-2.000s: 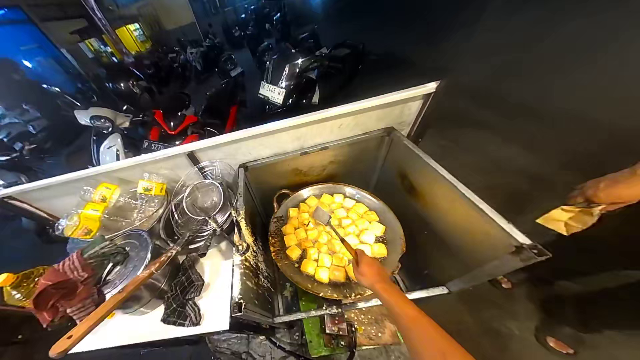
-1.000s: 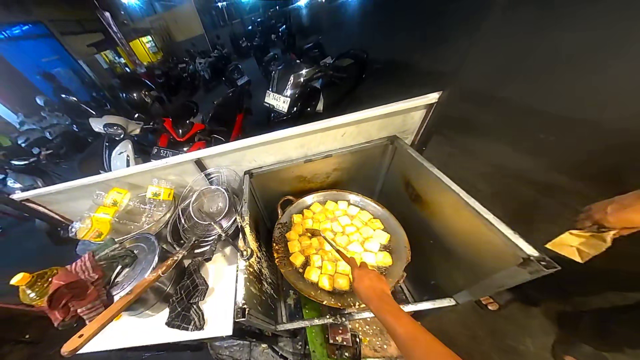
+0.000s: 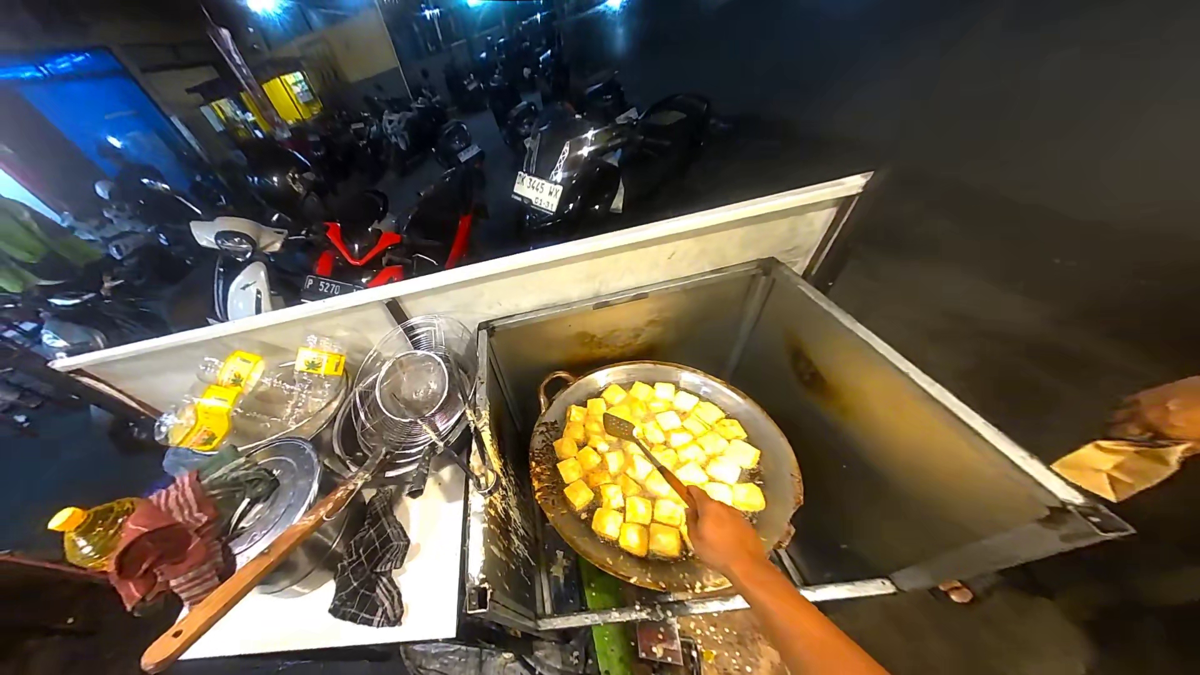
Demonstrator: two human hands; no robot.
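Note:
A wide wok (image 3: 780,459) of oil sits inside a metal-walled stall box, filled with golden tofu-like cubes (image 3: 637,509). My right hand (image 3: 722,530) comes in from the lower right and grips the wooden handle of a slotted metal spatula (image 3: 620,427). The spatula's blade lies over the cubes at the left-centre of the wok. My left hand is out of view.
Left of the wok are a strainer (image 3: 412,385), a lidded pot (image 3: 281,483), cloths (image 3: 372,562), a long wooden handle (image 3: 262,567), plastic bottles (image 3: 214,412) and an oil bottle (image 3: 98,532). Another person's hand (image 3: 1162,410) holds brown paper (image 3: 1120,467) at right. Motorbikes stand behind.
My right hand is still on the spatula, whose blade has moved among the cubes. The other person's hand with the paper remains at the right.

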